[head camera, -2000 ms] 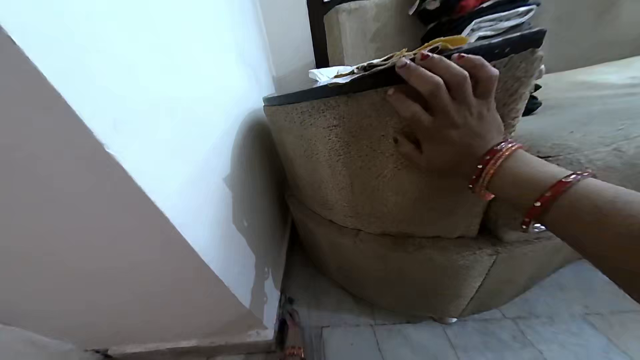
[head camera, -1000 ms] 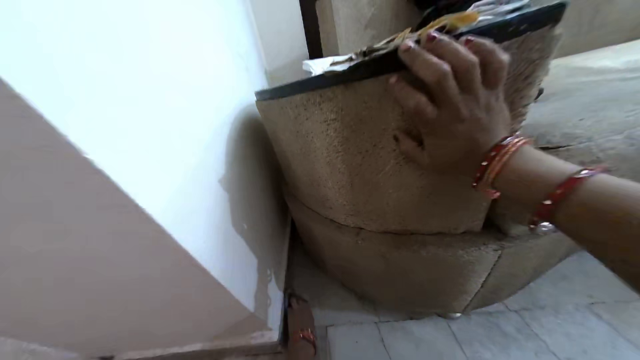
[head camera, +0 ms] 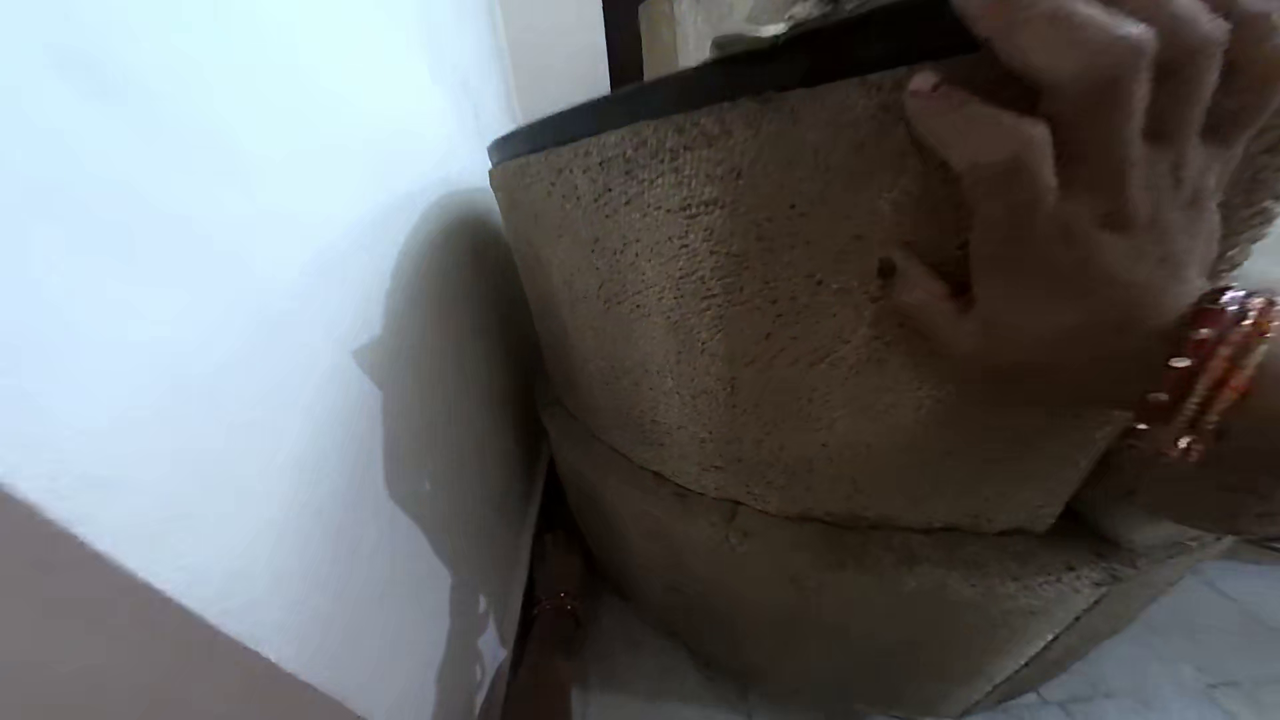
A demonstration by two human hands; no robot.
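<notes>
In the head view my right hand (head camera: 1090,190), with red bangles at the wrist, holds the dark top edge of a brown textured sofa armrest (head camera: 720,300). Its upper fingers lie over the edge, partly cut off by the frame, and its thumb lies against the side. Low down, in the dark gap between the wall and the sofa, my left hand (head camera: 557,565) reaches in, a bangle at its wrist. Shadow hides its fingers and whatever they may touch.
A white wall (head camera: 250,250) stands close on the left, bearing a shadow. The curved sofa base (head camera: 850,590) bulges out below the armrest above pale floor tiles (head camera: 1180,630). Partly visible items (head camera: 750,40) lie on top.
The view has come much closer to the armrest and the gap. My right hand stays on the armrest's edge. My left hand is now farther into the gap.
</notes>
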